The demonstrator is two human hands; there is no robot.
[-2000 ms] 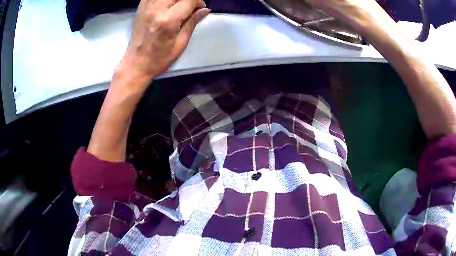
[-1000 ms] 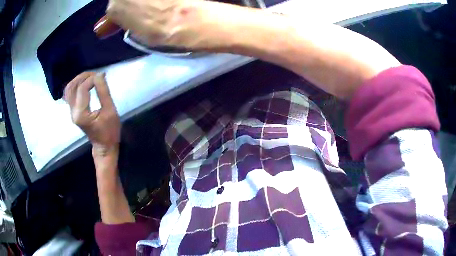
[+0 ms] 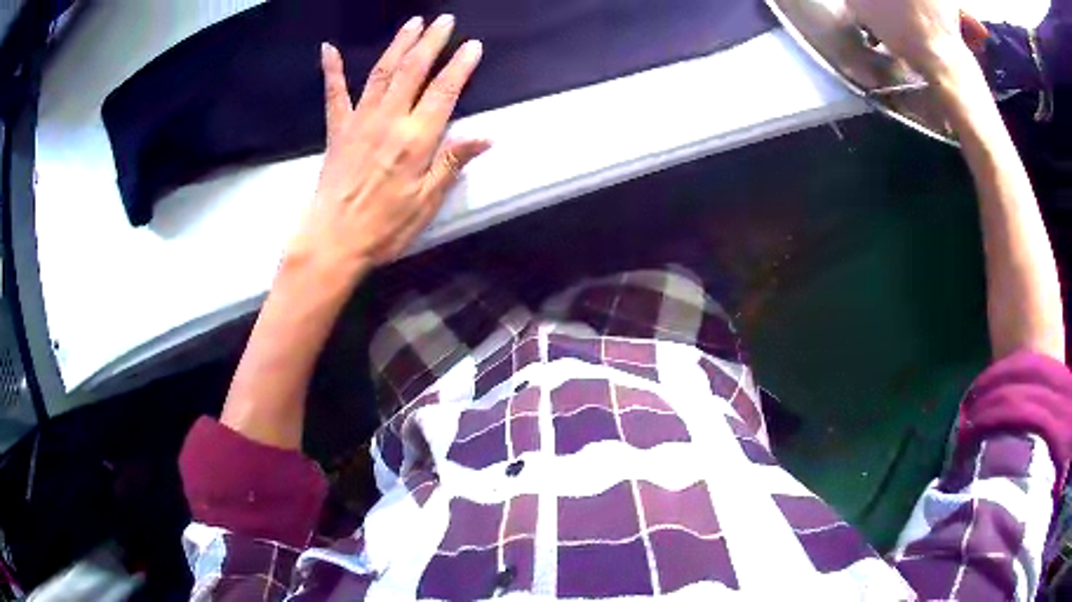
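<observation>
A long dark navy garment piece (image 3: 247, 100) lies flat and gently curved on the white ironing cover (image 3: 658, 112), running toward the iron. My left hand (image 3: 394, 159) is spread over the near edge of the piece, fingers apart, holding nothing. My right hand (image 3: 911, 29) is at the top right, partly cut off by the picture's edge, gripping the iron (image 3: 829, 41). The iron's silvery body is at the right end of the piece. Its handle is mostly hidden by my hand.
A crumpled dark cloth (image 3: 1013, 59) with a cord lies beyond the iron at the far right. The cover's pale front edge runs between the work and my shirt. A dark green floor (image 3: 870, 294) shows below on the right.
The iron and my right hand have moved from the left part of the piece to the far right. My left hand has moved right from the left end and opened flat.
</observation>
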